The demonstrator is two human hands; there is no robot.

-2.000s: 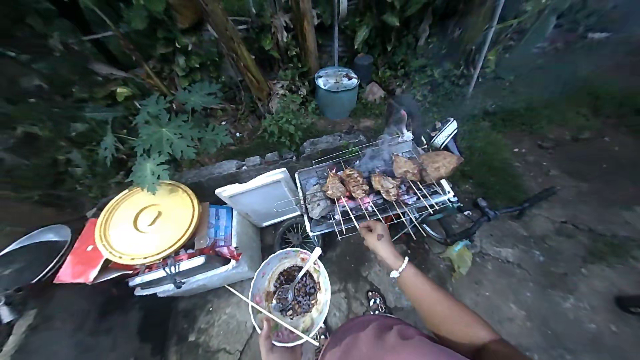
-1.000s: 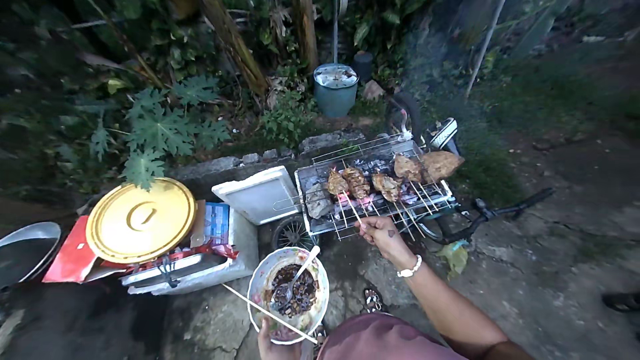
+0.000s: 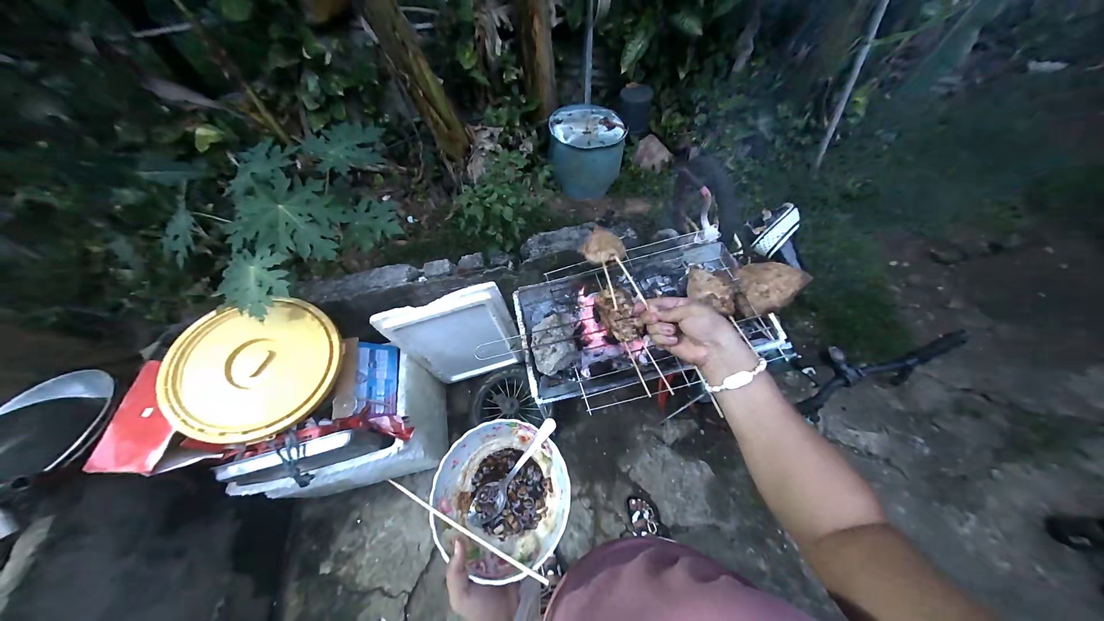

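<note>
My right hand [image 3: 690, 332], with a pale bracelet at the wrist, pinches bamboo skewers over a wire grill rack [image 3: 604, 398]. A piece of skewered meat [image 3: 603, 245] is raised at the rack's far edge; another browned piece [image 3: 617, 314] is beside my fingers. More meat [image 3: 772, 287] lies at the rack's right end. Glowing charcoal [image 3: 593, 323] shows below the wires. At the lower middle my left hand [image 3: 474, 591] holds the rim of a patterned bowl [image 3: 438, 496] with dark sauce and a spoon [image 3: 517, 470] in it. A thin stick [image 3: 466, 532] crosses the bowl's near side.
Left of the grill, an open foam lid [image 3: 448, 332] leans by a foam box [image 3: 427, 414]. A round golden lid [image 3: 203, 379] rests on items there. A wheel [image 3: 503, 401] is below the grill, a handlebar [image 3: 901, 366] to its right. A blue-green bucket [image 3: 586, 164] stands behind.
My right hand has lifted a skewered piece from the rack's left part towards its far edge. My left hand stays at the bowl.
</note>
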